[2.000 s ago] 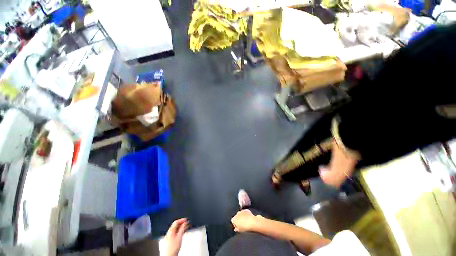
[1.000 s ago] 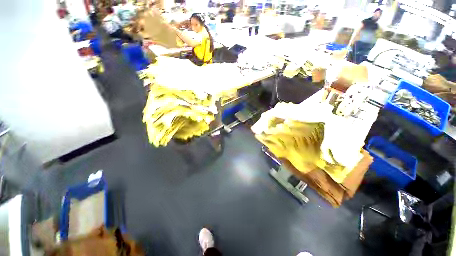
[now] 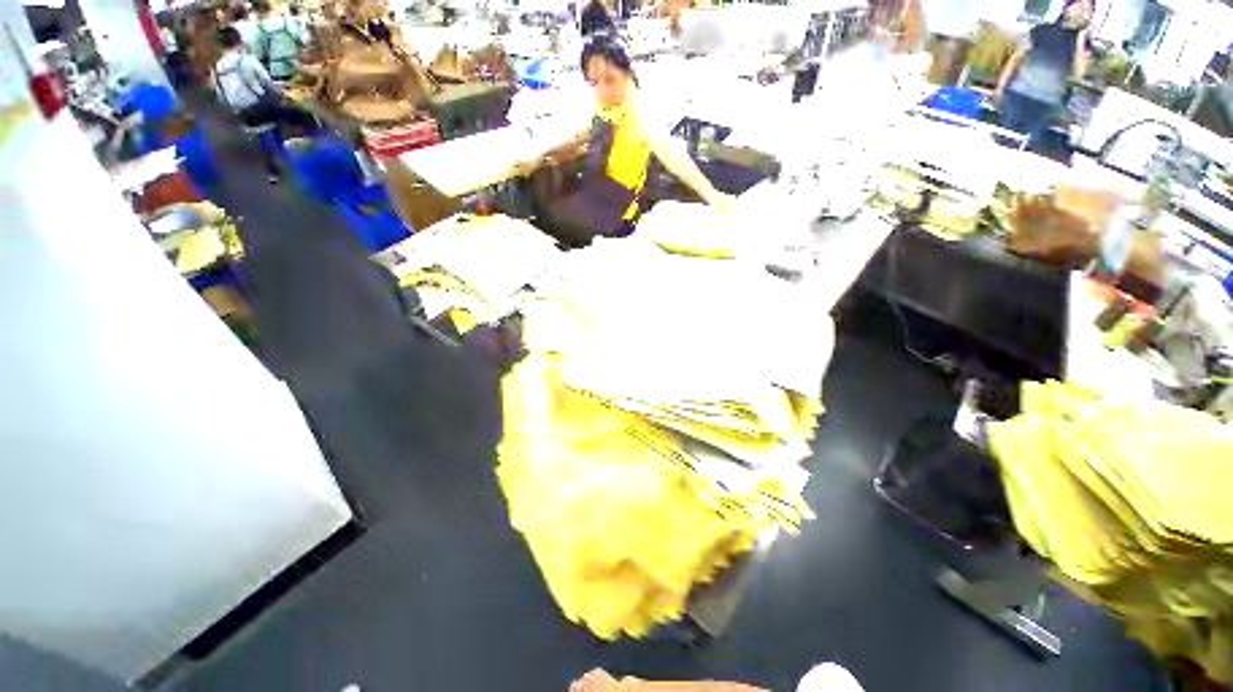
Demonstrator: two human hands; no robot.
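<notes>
A large stack of yellow-backed cut panels (image 3: 609, 500) lies nearest in front of me, over the end of a table, its yellow edges hanging down. A second yellow stack (image 3: 1122, 473) hangs at the right. What looks like my right hand (image 3: 636, 684) shows at the bottom edge, mostly cut off; its fingers and anything in it cannot be made out. It is well below the stack and apart from it. My left hand is not in view.
A big white block-shaped unit (image 3: 162, 406) stands at the left. Dark floor (image 3: 406, 446) runs between it and the stack. A person in a yellow top (image 3: 629, 149) is behind the table. A black stool-like seat (image 3: 940, 480) stands between the stacks. Blue crates (image 3: 338, 176) are further back.
The view has turned and moved nearer to the large yellow stack. The blue crates and brown bags at lower left have left the picture. The person in yellow has put down the held panel.
</notes>
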